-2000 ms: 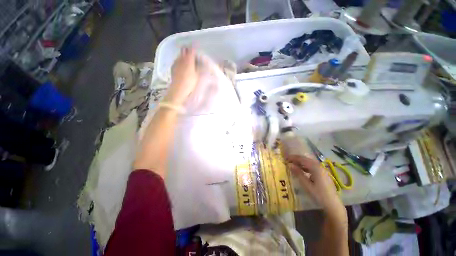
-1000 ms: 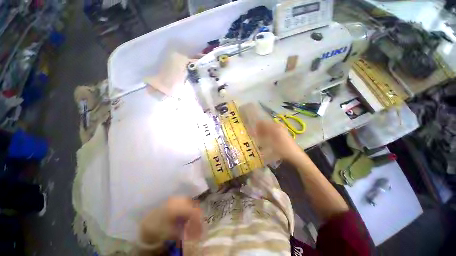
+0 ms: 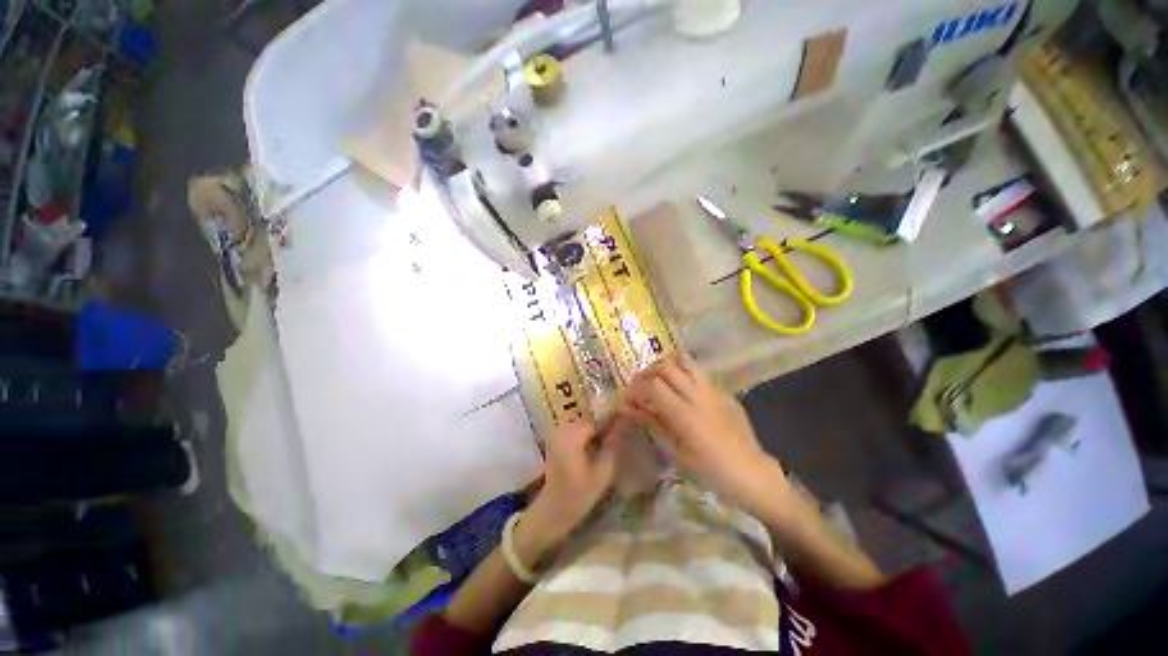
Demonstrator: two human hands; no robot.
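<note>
My left hand (image 3: 576, 464) and my right hand (image 3: 696, 417) meet at the front edge of the machine bed, fingertips close together. They pinch a small beige-pink fabric piece (image 3: 637, 464), which shows between them; the fingers hide most of it. The yellow tape (image 3: 548, 363) with black lettering lies just beyond the fingertips, on both sides of the shiny needle plate (image 3: 584, 336). The presser foot area (image 3: 560, 256) is farther back, away from my hands. A flat tan piece (image 3: 666, 246) lies right of the tape.
Yellow-handled scissors (image 3: 778, 282) and dark-green snips (image 3: 856, 215) lie on the right. The machine head (image 3: 756, 122) spans the back. A white tray (image 3: 314, 96) is at the back left, with a beige piece (image 3: 400, 122) near the glare. Pale fabric layers (image 3: 275, 436) hang over the left edge.
My left hand has moved from the far-left tray area down to the front edge. My right hand has moved from right of the tape to meet it. The view has shifted closer.
</note>
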